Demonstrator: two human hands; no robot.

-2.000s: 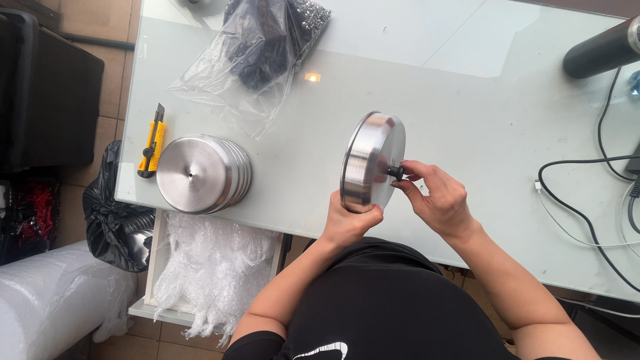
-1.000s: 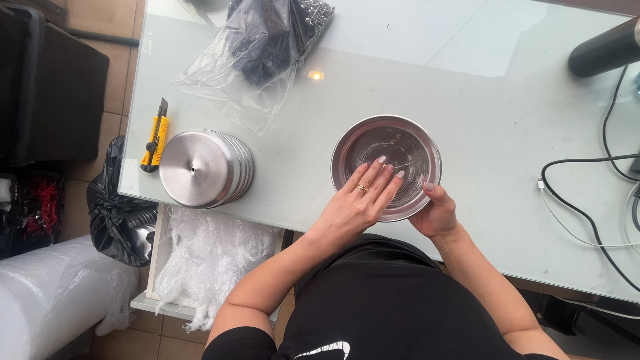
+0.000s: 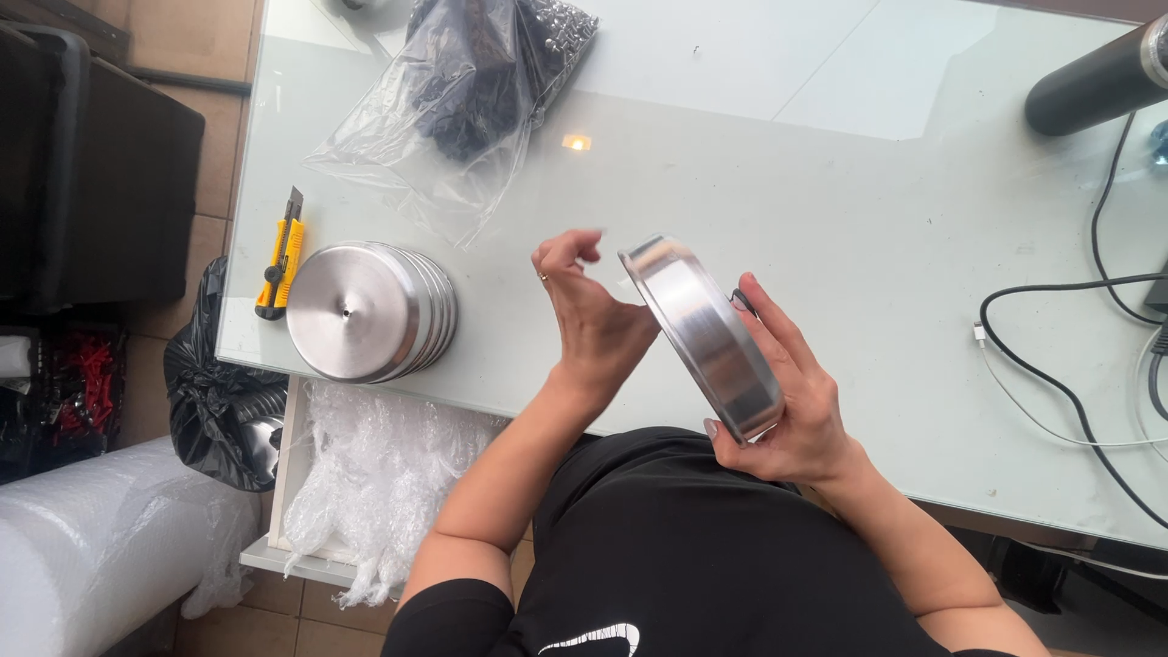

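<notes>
My right hand (image 3: 792, 392) grips a round, shallow metal lid (image 3: 707, 338) that is tilted on edge, with its rim facing left. A dark knob (image 3: 741, 299) on the lid's outer side lies by my right fingers. Beside the rim, my left hand (image 3: 589, 315) is raised with curled, slightly blurred fingers; its heel is at the rim, and whether it touches is unclear. To the left, a stack of similar metal lids (image 3: 351, 312) sits near the table's corner, the top one showing a small centre hole. A yellow snap-off utility knife (image 3: 283, 255) lies next to it with its blade out.
A clear plastic bag (image 3: 456, 119) of dark parts and metal screws lies at the back. An open drawer (image 3: 290, 456) below the edge holds bubble wrap. A black cylinder (image 3: 1090, 82) and cables (image 3: 1049, 365) are at right; a black bin (image 3: 109, 164) stands left.
The lid has turned from showing its open inside to standing on edge. My left hand has moved from inside the lid to its left. Earlier, my right fingers held the dark knob.
</notes>
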